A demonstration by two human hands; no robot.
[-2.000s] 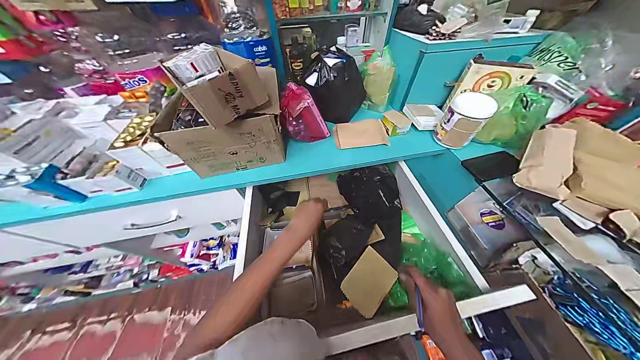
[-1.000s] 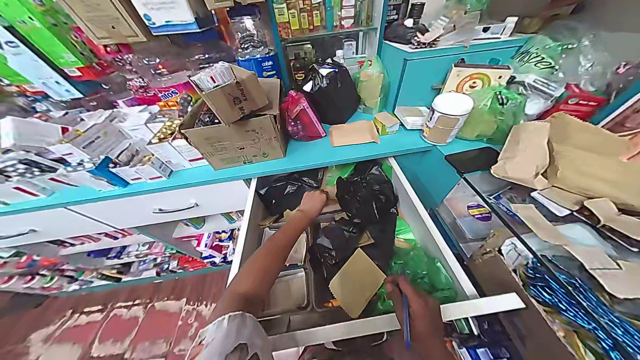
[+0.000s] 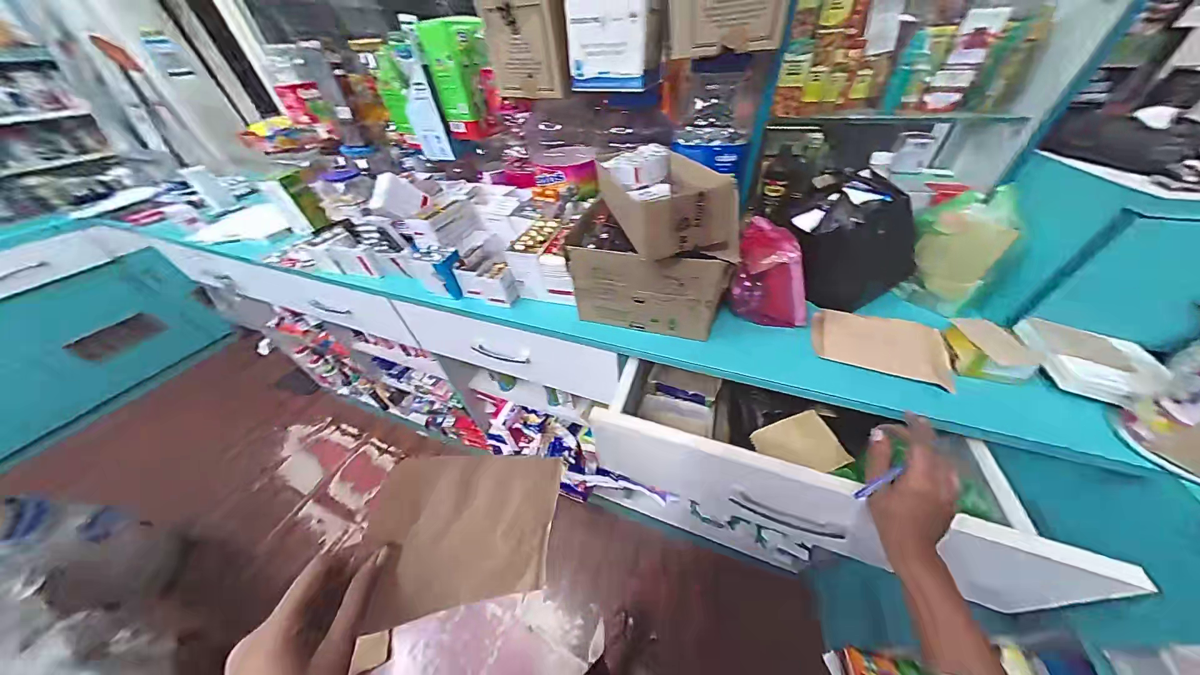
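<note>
My left hand (image 3: 323, 605) grips a brown paper envelope (image 3: 469, 530) by its lower left edge, above the floor. My right hand (image 3: 909, 487) is over the front of a white drawer (image 3: 694, 473), with a blue pen (image 3: 879, 481) held between its fingers. Inside the drawer, partly pulled out, lie a smaller brown paper piece (image 3: 802, 441), dark plastic bags, green plastic and, at the left end, a container (image 3: 677, 408). Another brown paper envelope (image 3: 881, 345) lies flat on the teal counter above the drawer.
On the teal counter (image 3: 553, 321) stand an open cardboard box (image 3: 647, 291), a pink bag (image 3: 769, 272), a black plastic bag (image 3: 853, 239) and many small medicine boxes (image 3: 441, 225). Shelves with packets (image 3: 375, 375) sit below the closed drawers. The drawer's front corner juts out at right.
My left hand has left the drawer and now holds a brown paper envelope. The drawer stands less far out than before. The view has swung left.
</note>
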